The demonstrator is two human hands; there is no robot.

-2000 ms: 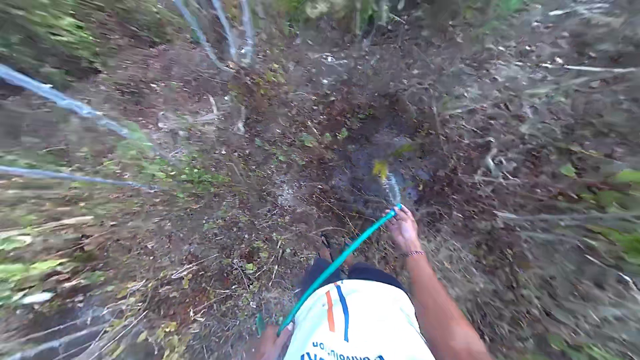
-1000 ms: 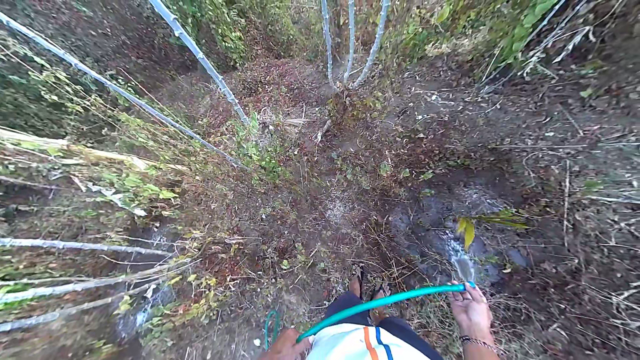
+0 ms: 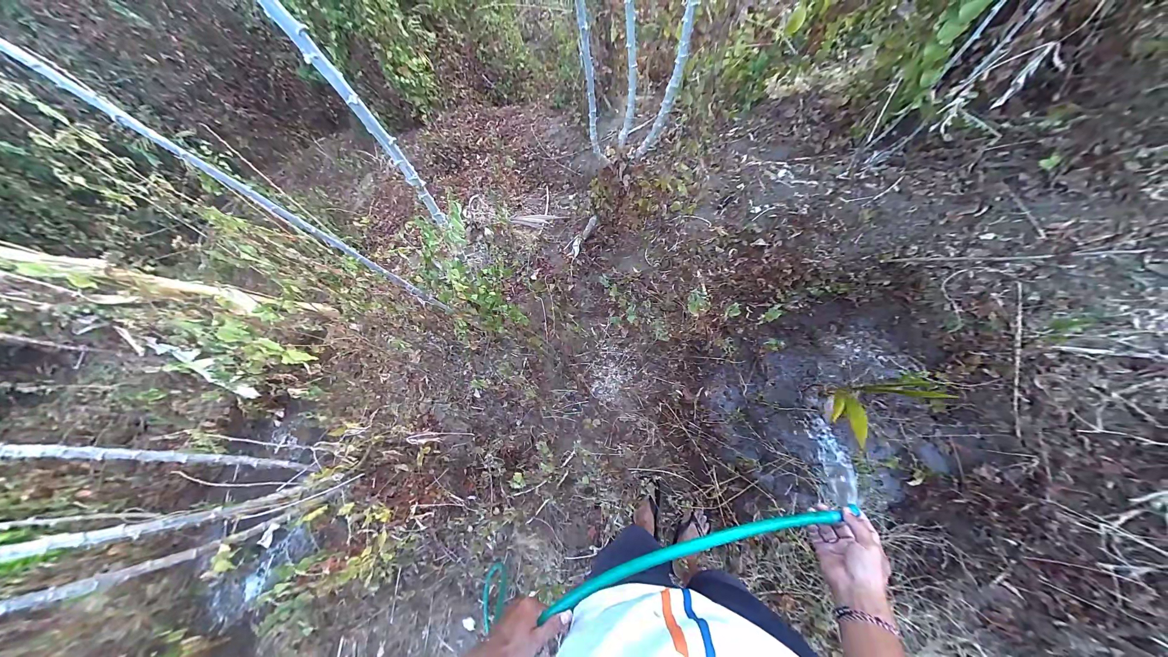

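A green garden hose [image 3: 693,547] runs in an arc in front of my body. My right hand [image 3: 850,552], with a braided band at the wrist, grips it just behind its open end. Water [image 3: 835,461] streams from that end onto wet, puddled soil [image 3: 794,365] beside a small plant with yellow-green leaves [image 3: 854,415]. Near the bottom edge, my left hand [image 3: 522,628] holds the hose further back, partly cut off by the frame. Behind that hand a loop of the hose hangs near the ground.
Pale bare stems rise at the upper left [image 3: 356,105], at the top centre [image 3: 630,73] and at the lower left [image 3: 137,529]. Dry leaves, twigs and low weeds [image 3: 474,292] cover the ground. My sandalled feet [image 3: 691,529] stand below. Another wet patch [image 3: 260,566] lies at the lower left.
The view has shifted and grown sharper since two seconds ago. Both hands stay on the hose, and water still runs beside the yellow-green leaves.
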